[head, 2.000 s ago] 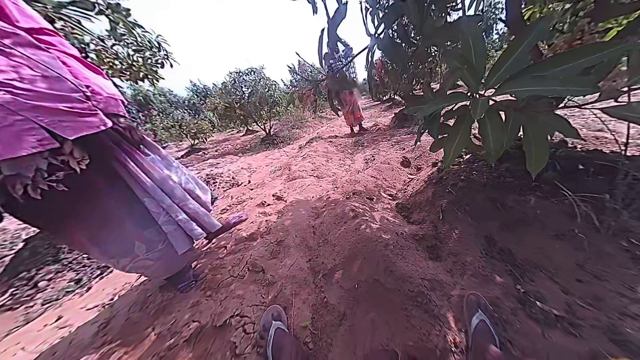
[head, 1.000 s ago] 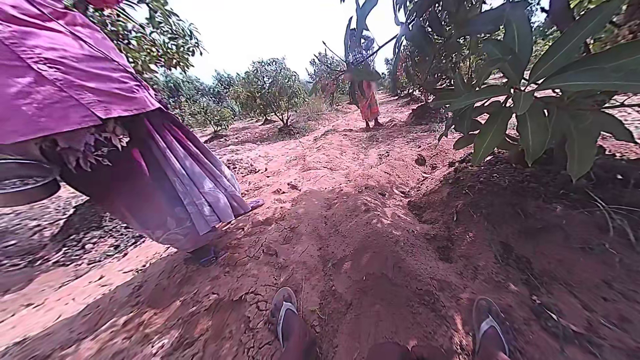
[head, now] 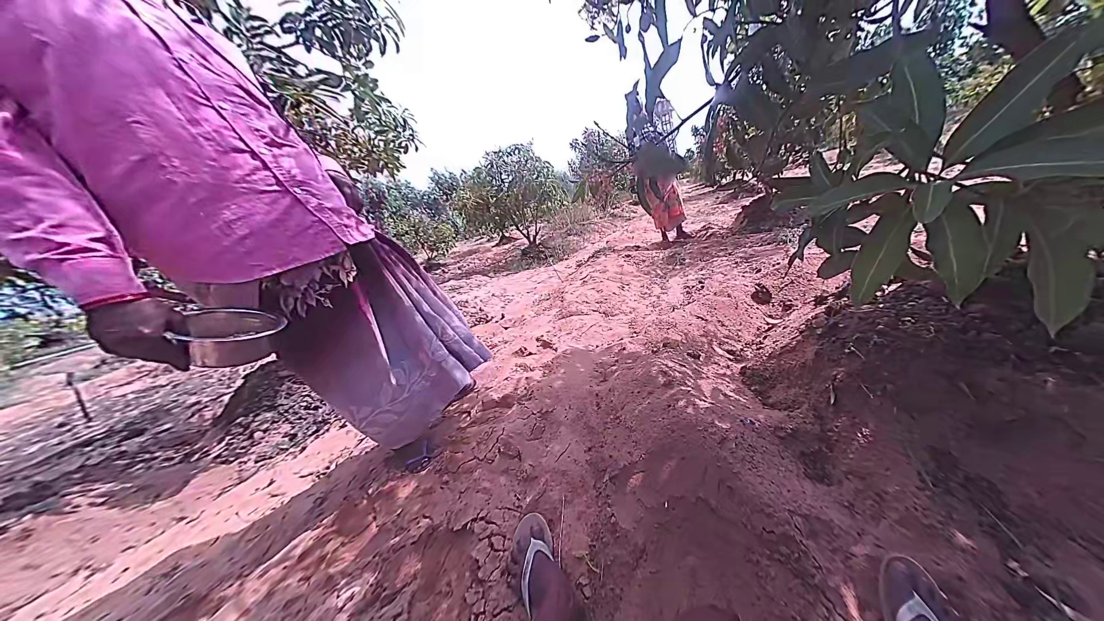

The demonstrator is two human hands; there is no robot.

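Neither of my hands is in view. My feet, in flip-flops (head: 533, 561), stand apart on reddish cracked soil at the bottom edge. At the left, close by, a person in a pink shirt (head: 190, 155) and a long pale purple skirt (head: 388, 354) leans forward. That person's hand (head: 136, 332) grips the rim of a round metal bowl (head: 231, 338); what the bowl holds is not clear. Farther up the path stands another person in an orange patterned skirt (head: 664, 205), the upper body partly hidden by leaves and a branch.
Broad-leaved branches (head: 957, 216) of a tree hang low at the right over shaded soil. Bushy trees (head: 513, 194) line the back left. The ground (head: 604, 388) is uneven, with clods, cracks and a shallow furrow. A thin stake (head: 78, 397) stands at the far left.
The other person's metal bowl, absent two seconds ago and partly in view at the left edge one second ago, now shows whole, with the hand on it. The view has shifted.
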